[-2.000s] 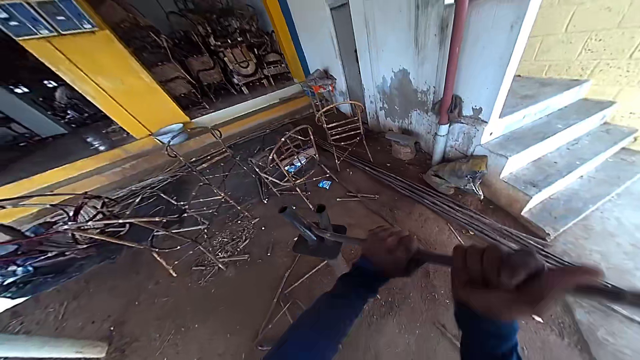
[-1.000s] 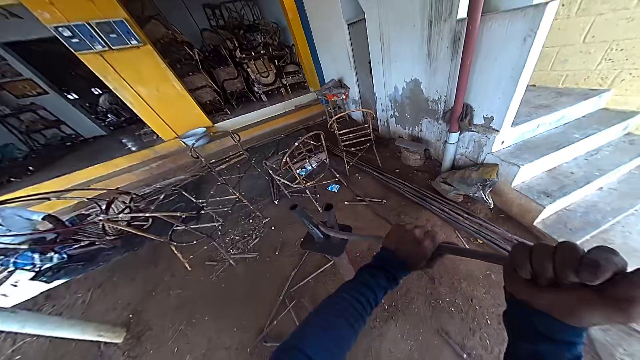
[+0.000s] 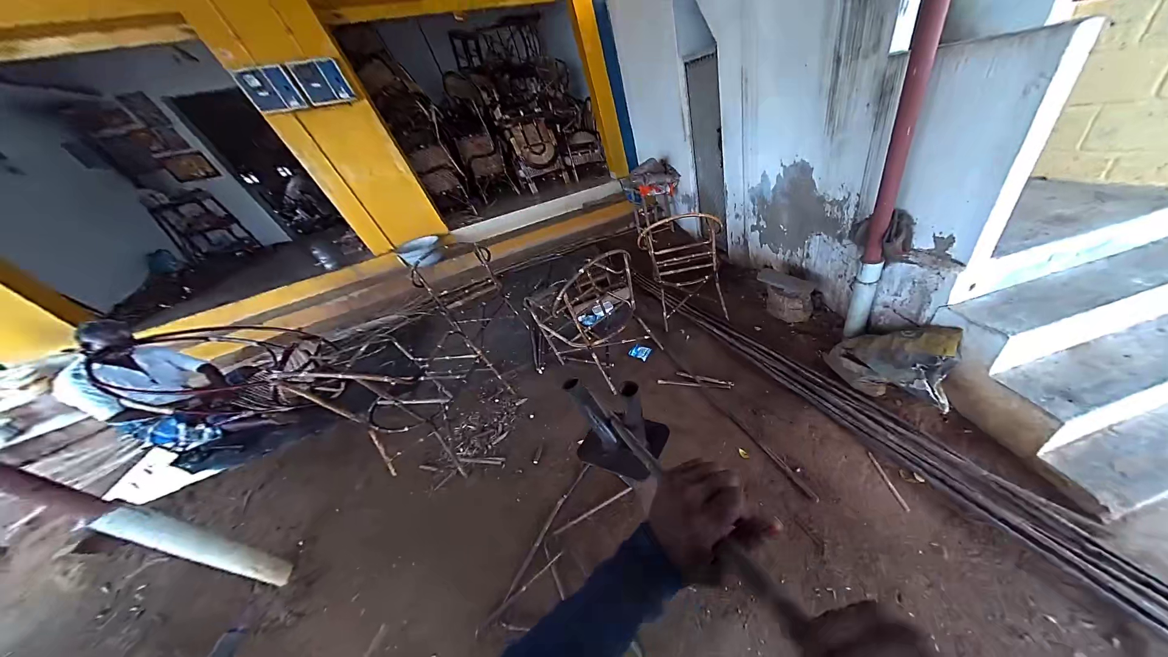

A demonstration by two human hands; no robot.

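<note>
My left hand (image 3: 698, 516) is closed around a long cane pole (image 3: 762, 584) just short of a metal stand (image 3: 620, 443) with two upright pipes. The pole's far end lies between the two pipes. At the bottom right edge my right hand (image 3: 858, 630), blurred and partly cut off, is on the same pole nearer to me. Below the stand, thin sticks (image 3: 538, 557) lie on the dirt ground.
Cane chair frames (image 3: 598, 306) stand beyond the stand, with wood scraps (image 3: 484, 429) to their left. A seated person (image 3: 137, 374) is at the left among bent canes. Long poles (image 3: 876, 424) lie along the right, near a sack (image 3: 899, 360) and steps (image 3: 1095, 328).
Both hands have moved lower in view with the pole, which now slopes down to the right more steeply. The view has turned left, bringing the seated person into sight.
</note>
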